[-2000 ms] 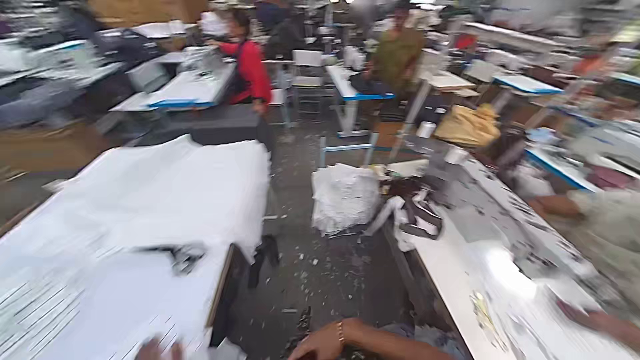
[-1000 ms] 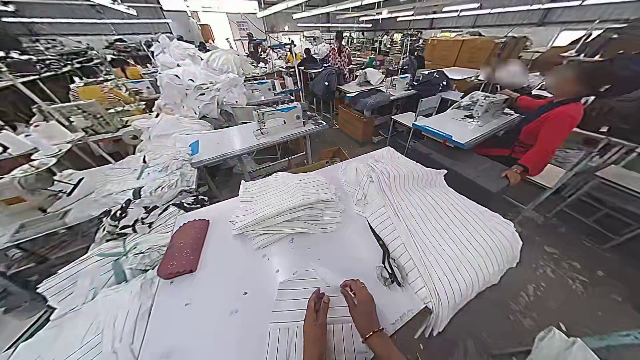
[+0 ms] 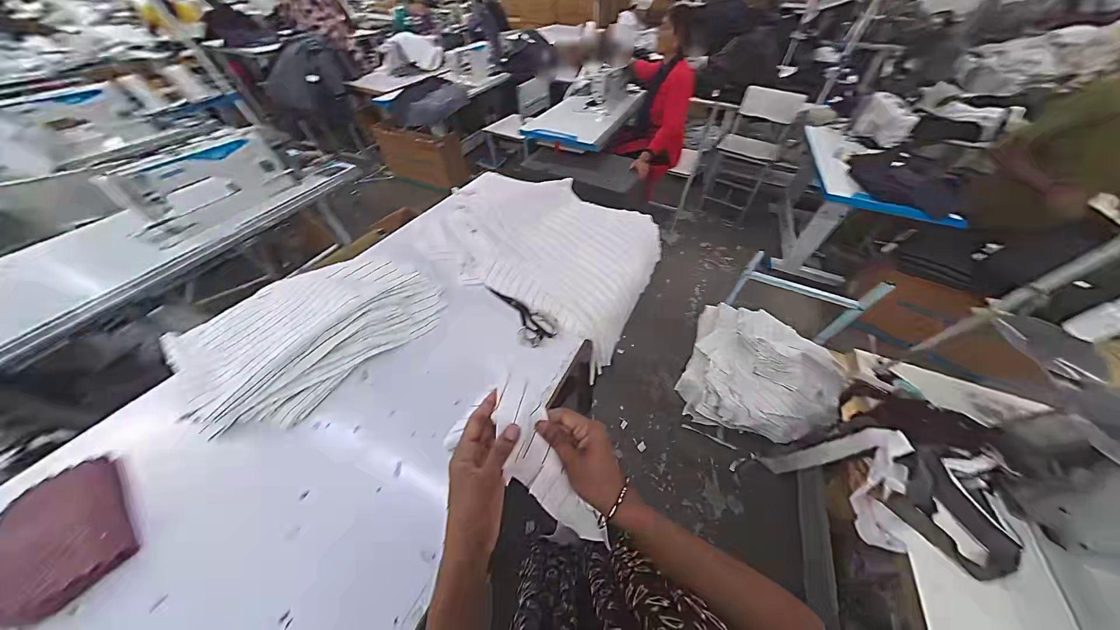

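Between my two hands, just off the table's edge, is a striped white fabric piece point(image 3: 547, 490). My left hand point(image 3: 481, 468) has it between thumb and fingers at its left side. With a bracelet on the wrist, my right hand point(image 3: 586, 455) pinches the same piece on the right. Black-handled scissors point(image 3: 525, 319) lie just beyond on the white table point(image 3: 350, 516). A stack of striped white fabric pieces point(image 3: 306, 337) rests to the left, and a larger striped fabric pile point(image 3: 560, 254) hangs over the far right edge. A maroon cloth point(image 3: 66, 542) lies at the near left.
A bundle of white fabric point(image 3: 757, 372) stands right of the aisle, beside a bench with dark and white scraps point(image 3: 936, 490). A sewing machine point(image 3: 201, 179) is at the left. Ahead, a person in red point(image 3: 669, 105) sits at a machine table; another person is at the right.
My hands have lifted the striped piece from the table, where it lay one second ago, to the near edge. The view has swung strongly.
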